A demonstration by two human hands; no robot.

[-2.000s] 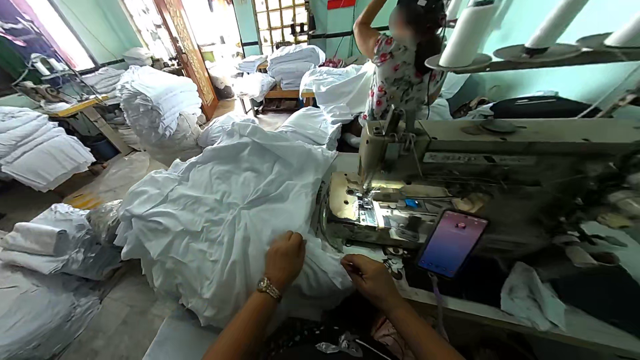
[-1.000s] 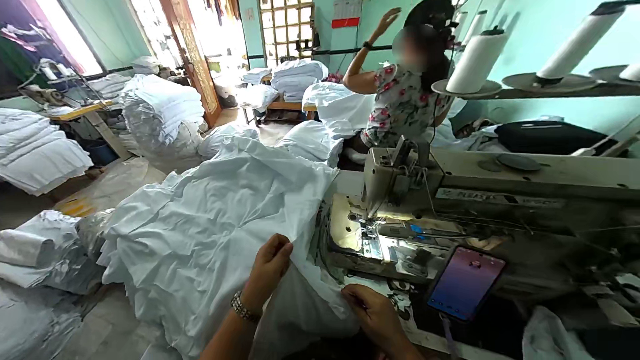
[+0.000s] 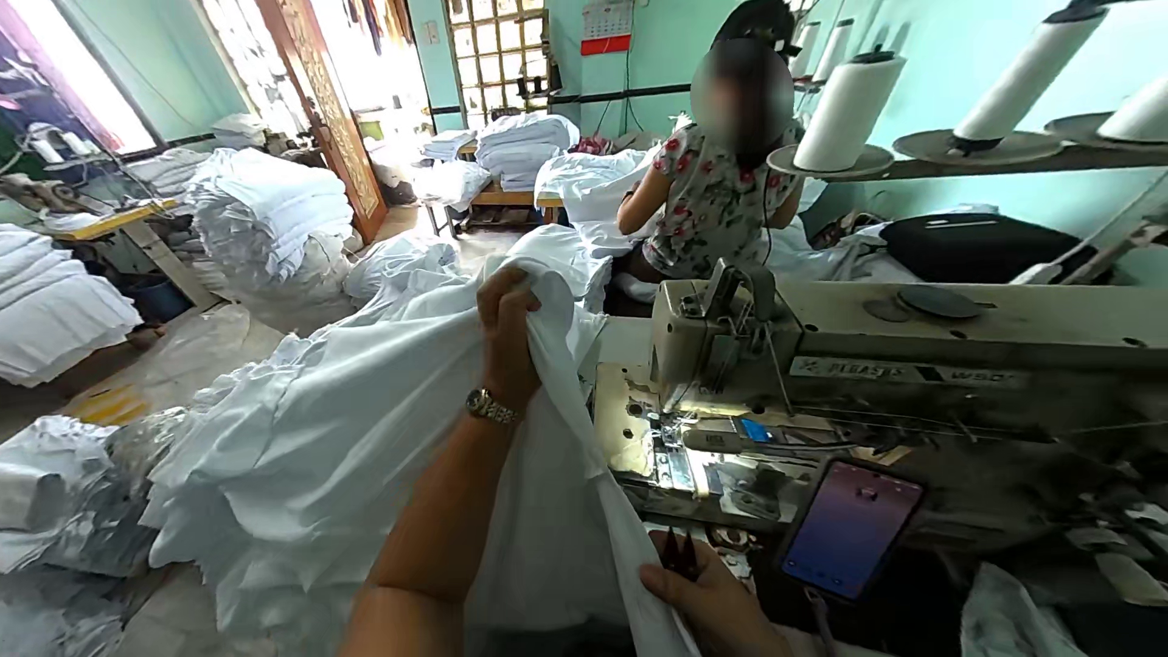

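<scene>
My left hand [image 3: 507, 319], with a metal wristwatch [image 3: 491, 405] on its wrist, grips the upper edge of a large white cloth [image 3: 347, 438] and holds it raised left of the sewing machine [image 3: 912, 338]. Lower right, my right hand [image 3: 703, 593] pinches the cloth's edge between thumb and fingers and also holds small dark-tipped thread snips [image 3: 680, 553]. The lit needle plate area [image 3: 675, 456] lies just beyond my right hand. A phone [image 3: 853, 529] with its screen on rests to the right of that hand, a cable at its lower end.
A person [image 3: 730, 164] in a floral top sits beyond the machine. White thread cones [image 3: 850, 109] stand on a rack at the upper right. Folded white cloth stacks [image 3: 265, 210] fill the left and back. A plastic-wrapped bundle [image 3: 64, 493] lies at the lower left.
My left hand has moved up and away, lifting the cloth's edge. The snips now show in my right hand. The other person's raised arm has come down.
</scene>
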